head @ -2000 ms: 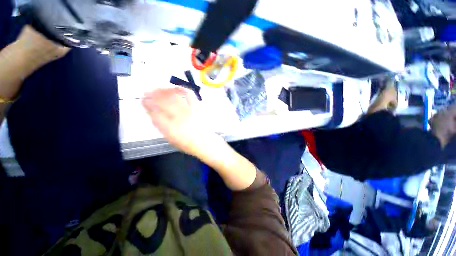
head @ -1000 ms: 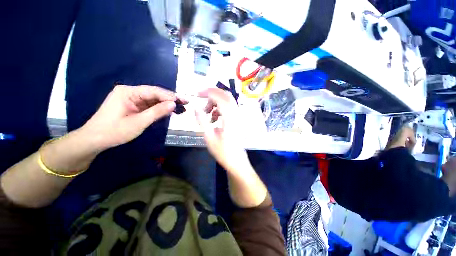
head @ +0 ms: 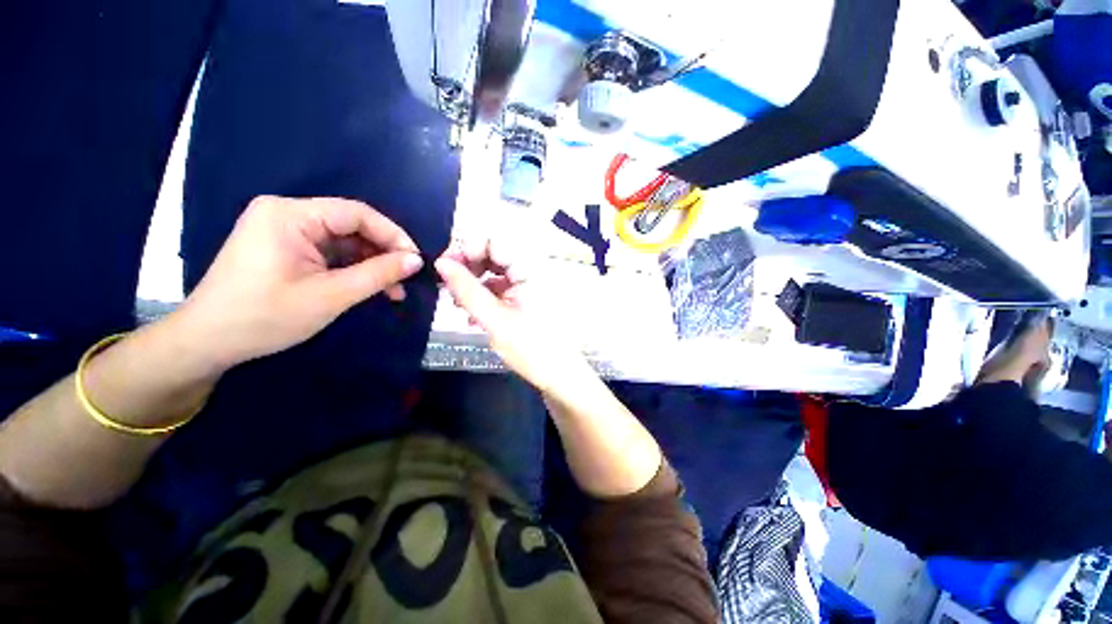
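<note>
My left hand [head: 293, 287] is over the navy garment piece [head: 317, 134], its thumb and forefinger pinched on a tiny dark piece, probably a care label, mostly hidden by the fingertips. My right hand [head: 524, 319] is just to its right over the white table, thumb and forefinger close to the left fingertips; whether it also grips the piece is unclear. The navy cloth lies flat left of the needle area [head: 456, 107] and hangs over the table's near edge. The sewing machine head [head: 780, 73] stands beyond and right of the hands.
Crossed black strips [head: 585, 234], scissors with red and yellow loops [head: 659, 210], a clear plastic bag [head: 713, 287] and a black rectangle [head: 844, 319] lie on the table. A blue lump [head: 805, 219] is against the machine. Another person's dark sleeve [head: 963, 469] is at right.
My left hand has come from the machine's needle area to meet my right hand. Since one second ago, the fingertips of both hands have drawn closer and less of the dark piece shows.
</note>
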